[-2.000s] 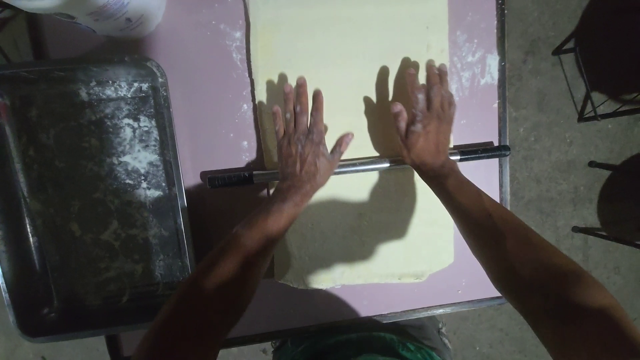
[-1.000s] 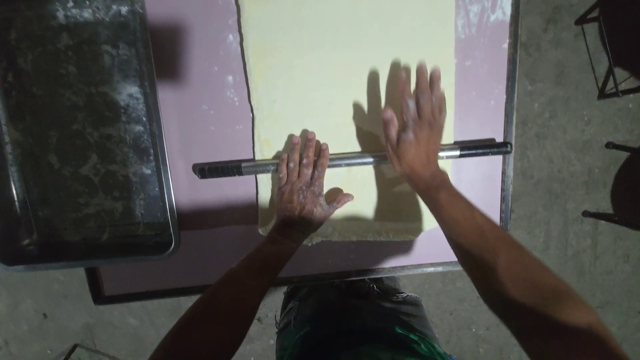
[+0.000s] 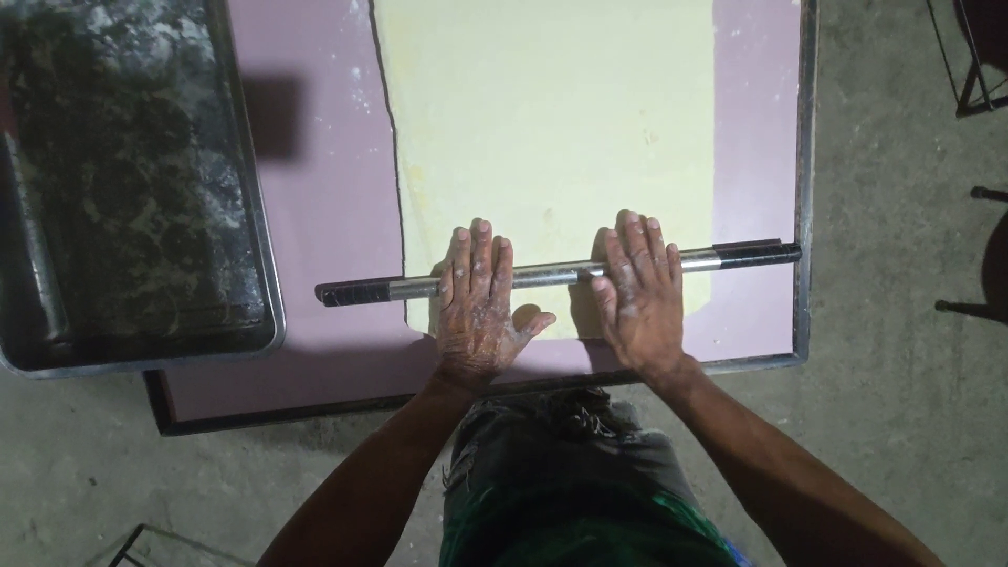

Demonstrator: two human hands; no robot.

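Note:
A wide sheet of pale yellow dough (image 3: 551,118) lies flat on a pink table. Across its near end rests a metal rolling pin (image 3: 551,275) with black ends. My left hand (image 3: 479,303) lies palm down on the pin, left of its middle, fingers pointing away and thumb out to the right. Flour whitens its skin. To the right, my right hand (image 3: 642,291) also presses flat over the pin, its thumb beside the bar. Neither hand wraps round the pin. The palms are hidden.
At the left, a deep, dark metal tray (image 3: 276,315) with floury marks overlaps the table. A black edging (image 3: 805,181) runs along the pink table (image 3: 323,205). Dark-legged stools (image 3: 972,309) stand on the concrete floor (image 3: 874,378) at the right. My legs are close to the near edge.
Both hands and the rolling pin have come nearer to the dough's near end. My right hand, raised over the pin a second ago, now lies lower on it. The view has shifted.

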